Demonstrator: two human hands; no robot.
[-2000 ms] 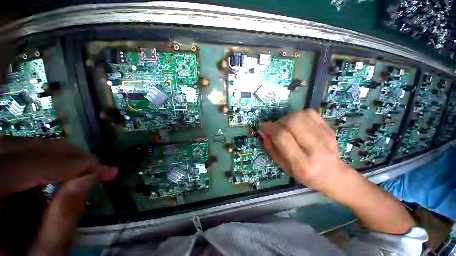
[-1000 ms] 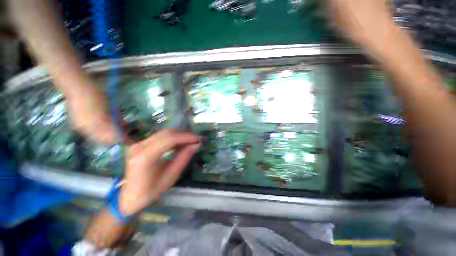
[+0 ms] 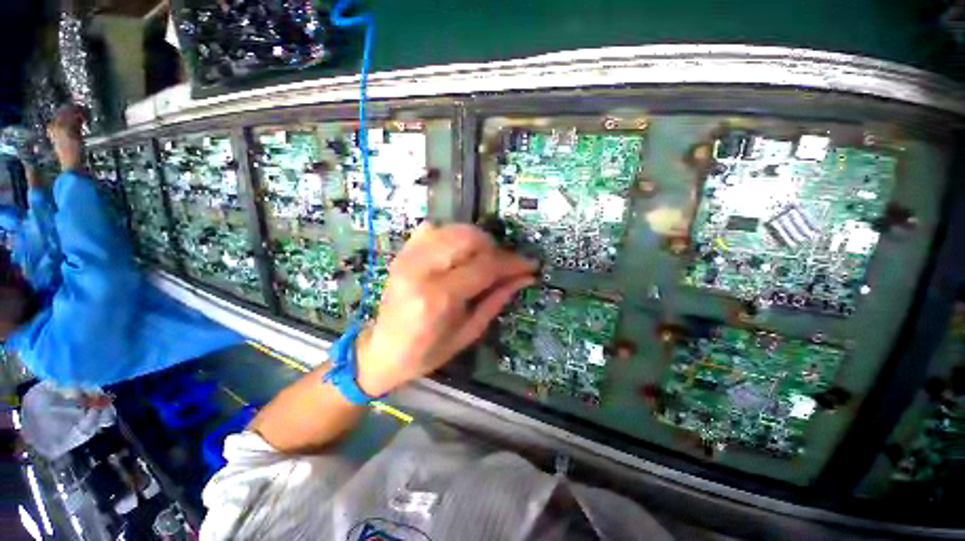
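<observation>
My left hand, with a blue wrist strap, is over the carrier. Its thumb and forefinger are pinched at the lower edge of the upper-left circuit board. A dark spot shows at the fingertips; I cannot tell if it is a held component or part of the board. The lower-left board lies just below the fingertips. The upper-right board and lower-right board lie farther right in the same carrier. My right hand is out of view.
More carriers with boards run off to the left between pale rails. A thin blue cord hangs across the view. A heap of shiny dark components lies at upper left. Another person's blue sleeve is at far left.
The view has swung and steadied. My left hand has come to the board edge with its fingers pinched. My right arm, at upper right before, and the nearby arm at left are gone from view.
</observation>
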